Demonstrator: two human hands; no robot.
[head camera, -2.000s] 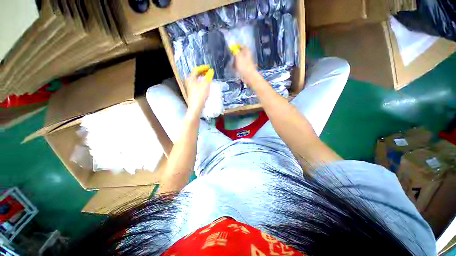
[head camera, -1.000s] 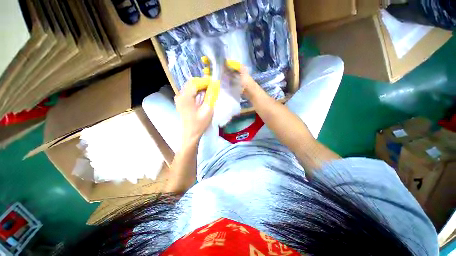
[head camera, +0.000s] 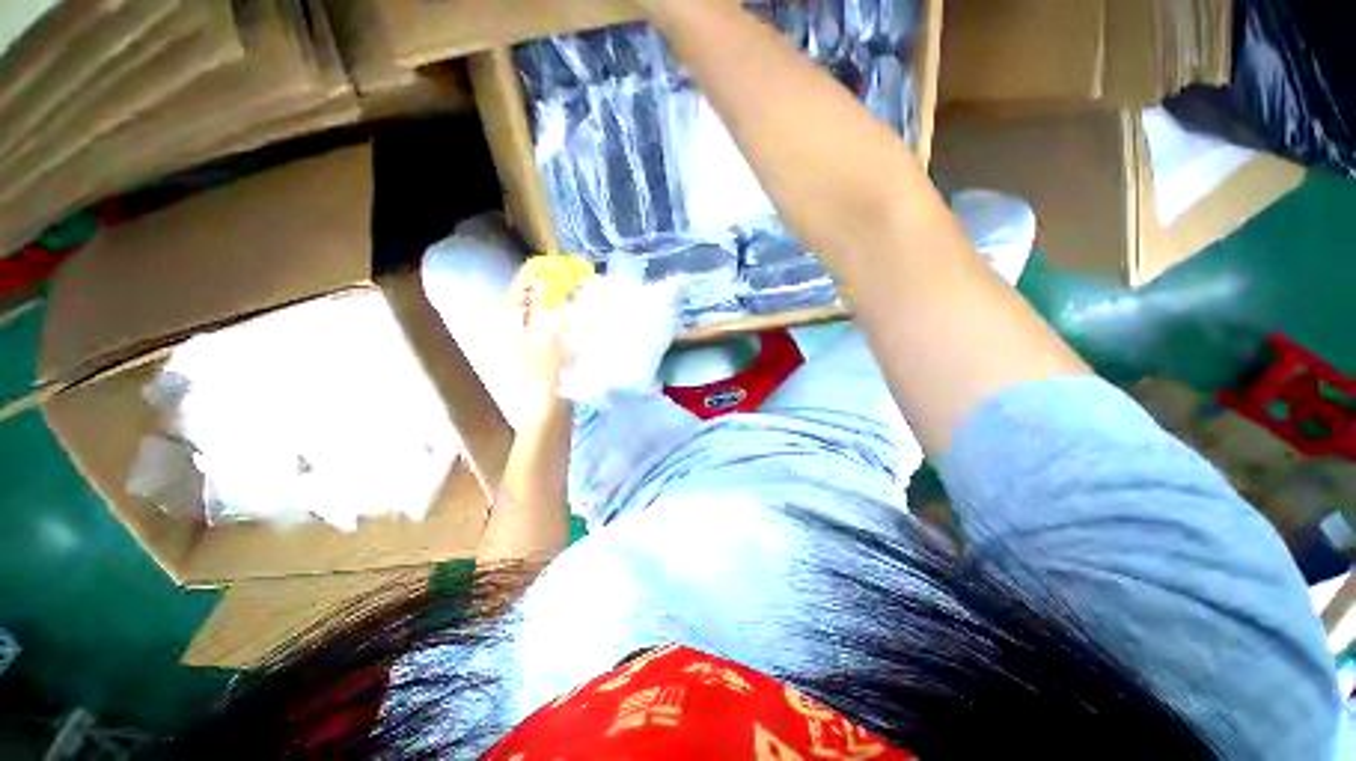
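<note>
My left hand (head camera: 544, 305), with yellow finger cots, is shut on crumpled whitish plastic bags (head camera: 622, 335) at the near left corner of the shipping carton (head camera: 518, 149). The carton lies open between my knees. Black bagged parts (head camera: 610, 164) fill it in rows, with a whitish gap or bag near the middle. My right arm reaches across the carton to the top edge of the picture. My right hand is cut off by that edge, so what it holds is hidden.
A waste carton (head camera: 127, 491) full of white bags stands at left. A cardboard stack (head camera: 134, 119) is at upper left. Flattened cartons (head camera: 1026, 164) and a black bin bag (head camera: 1309, 75) are at upper right. A red stool (head camera: 729, 375) is between my legs; another red one (head camera: 1306, 394) is at right.
My right arm has moved up and away past the carton. My left hand has come back to the near left corner with the bags. The black parts on the far cardboard have left the view.
</note>
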